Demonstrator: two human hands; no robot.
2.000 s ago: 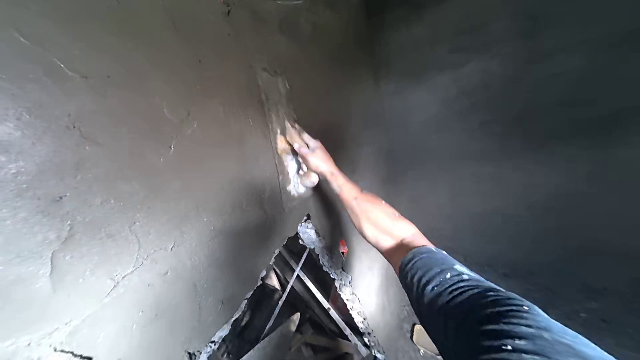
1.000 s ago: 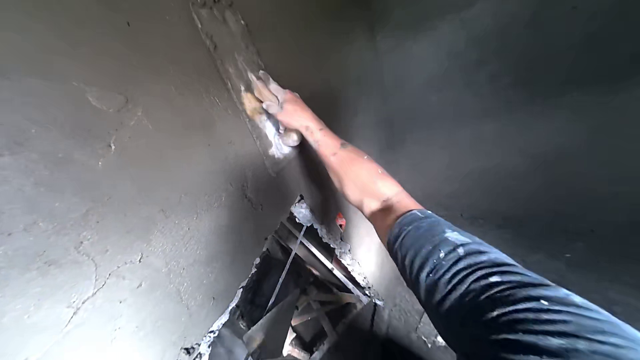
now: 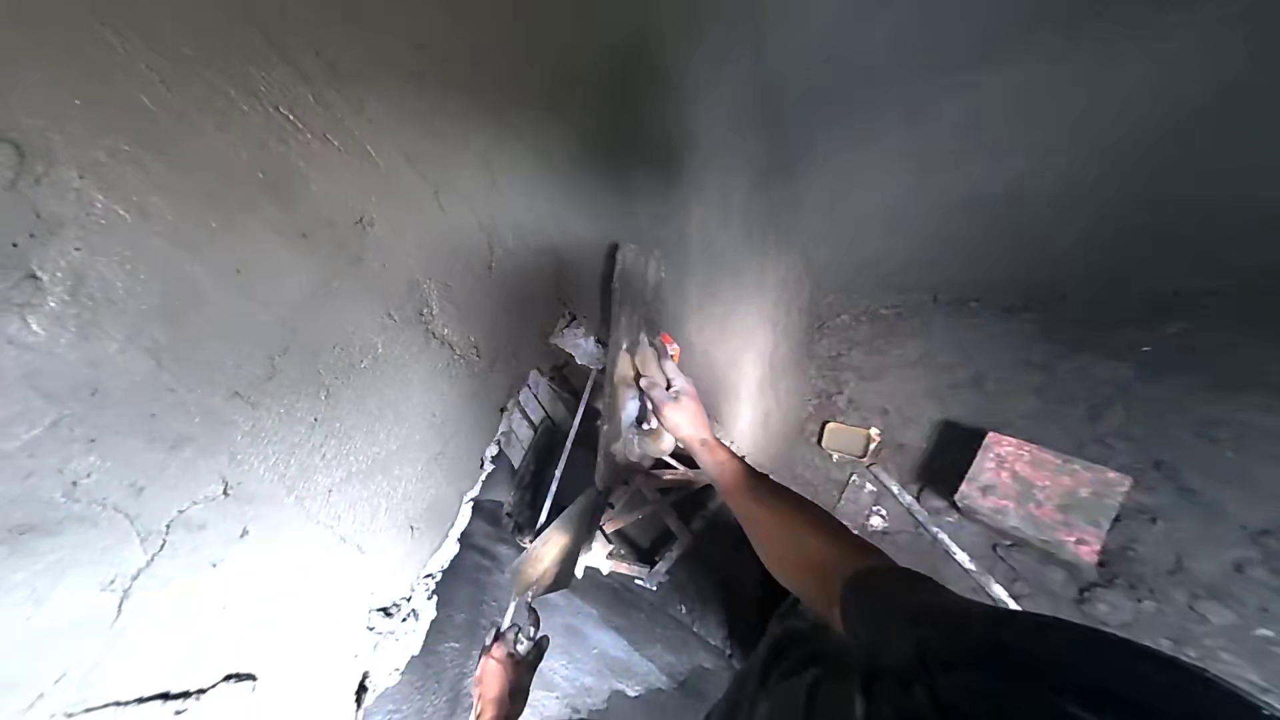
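Observation:
My right hand (image 3: 677, 405) grips the handle of a long plastering float (image 3: 635, 300), which is held off the wall near the corner. Below it, my left hand (image 3: 508, 670) holds the handle of a pointing trowel (image 3: 552, 555), whose blade reaches up close to the lower end of the float. Wet grey plaster with cracks and rough patches covers the wall (image 3: 300, 330) on the left. A thin white rod (image 3: 568, 450) stands slanted between the wall and the float.
A red object (image 3: 669, 348) shows behind the float. On the right lie a reddish block (image 3: 1045, 495), a small yellowish container (image 3: 848, 440) and a long pale bar (image 3: 945, 540). Wooden frames (image 3: 650, 510) stand below my right hand. The wall plaster has a ragged lower edge (image 3: 450, 550).
My right hand has brought the float down from the left wall toward the corner. My left hand with the trowel has come into view. The view has shifted, showing more floor at right.

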